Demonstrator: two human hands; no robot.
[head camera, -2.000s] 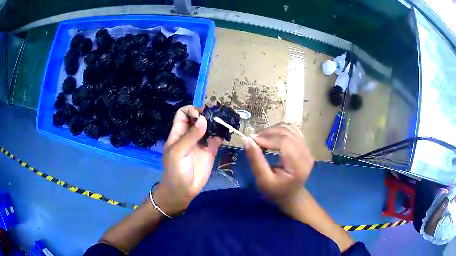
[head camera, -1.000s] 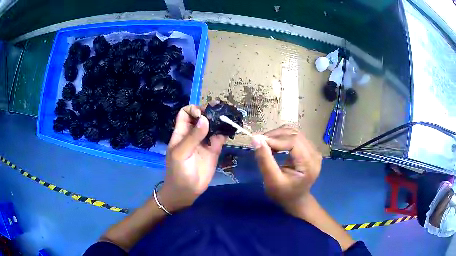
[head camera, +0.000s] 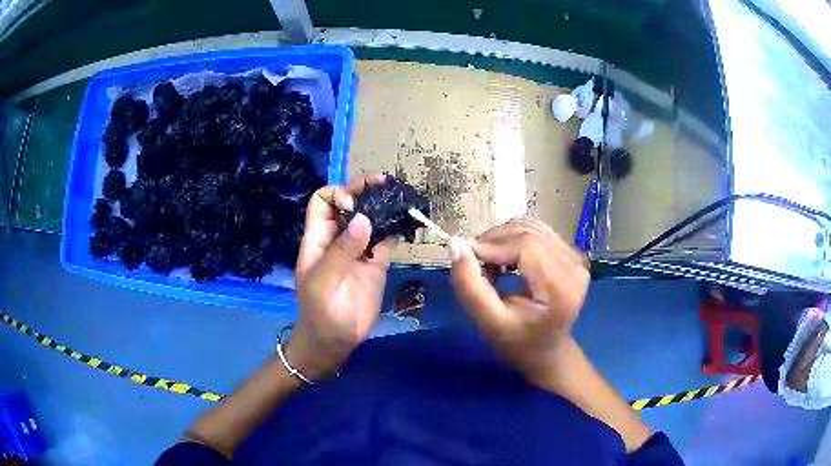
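A round black ribbed part (head camera: 390, 211) is held up in front of me over the near edge of the cardboard mat. My left hand (head camera: 339, 264) grips it from the left with thumb and fingers. My right hand (head camera: 524, 282) pinches a thin pale stick (head camera: 436, 227) between thumb and fingers. The stick's whitish tip is at the right side of the part's face; whether it touches cannot be told. The underside of the part is hidden.
A blue crate (head camera: 344, 114) full of black parts is at left. The cardboard mat (head camera: 392, 100) has brown specks. White bottles (head camera: 565, 107), a black part (head camera: 581, 156) and a blue-handled tool (head camera: 589, 215) lie by the metal housing. A red stool (head camera: 729, 337) and another person's arm are at far right.
The view has shifted, so crate and mat sit further left. The stick's tip has moved toward the right side of the part. Both hands keep their holds.
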